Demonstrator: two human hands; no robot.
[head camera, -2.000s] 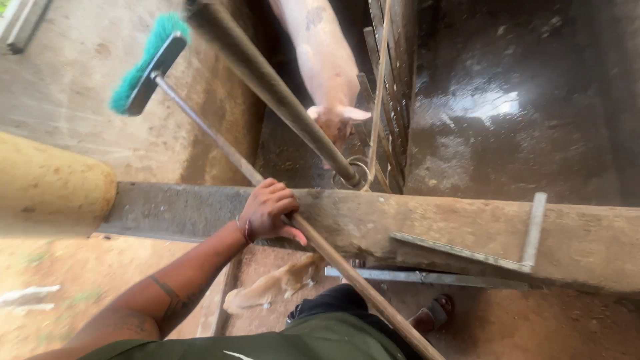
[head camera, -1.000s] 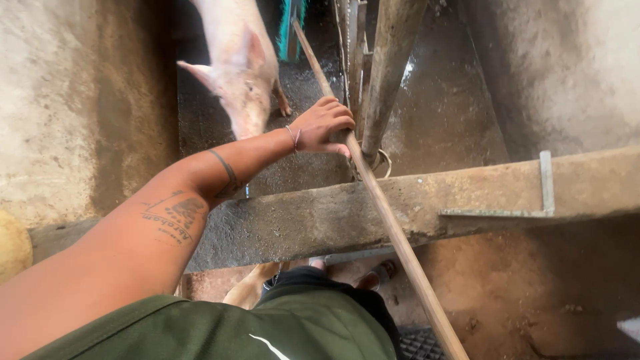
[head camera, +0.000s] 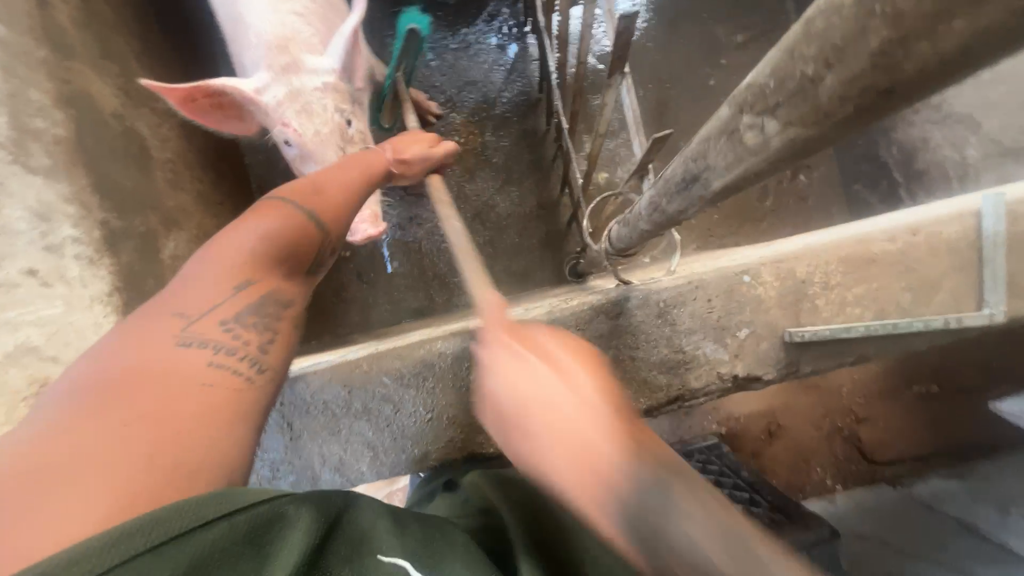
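A long wooden handle (head camera: 460, 232) runs from the low wall down into the pen, with a teal-bristled brush head (head camera: 406, 64) at its far end. My left hand (head camera: 420, 158) is closed around the shaft beyond the wall. Nearer my body, my right hand (head camera: 552, 384), blurred, grips the upper end of the handle above the wall. A pink pig (head camera: 320, 112) stands at the left of the pen, its head beside my left forearm and the brush; my forearm hides part of its face.
A concrete wall (head camera: 688, 344) crosses in front of me, bearing an angled metal piece (head camera: 904, 326). A thick pole (head camera: 768, 120) leans beside wooden slats (head camera: 600, 120), with rope or wire loops at its base. The pen floor (head camera: 496, 224) is wet. A black crate (head camera: 744, 496) sits below.
The brush, raised above the wall's left side two seconds ago, is now down in the pen beside the pig. My right hand has come into view on the handle.
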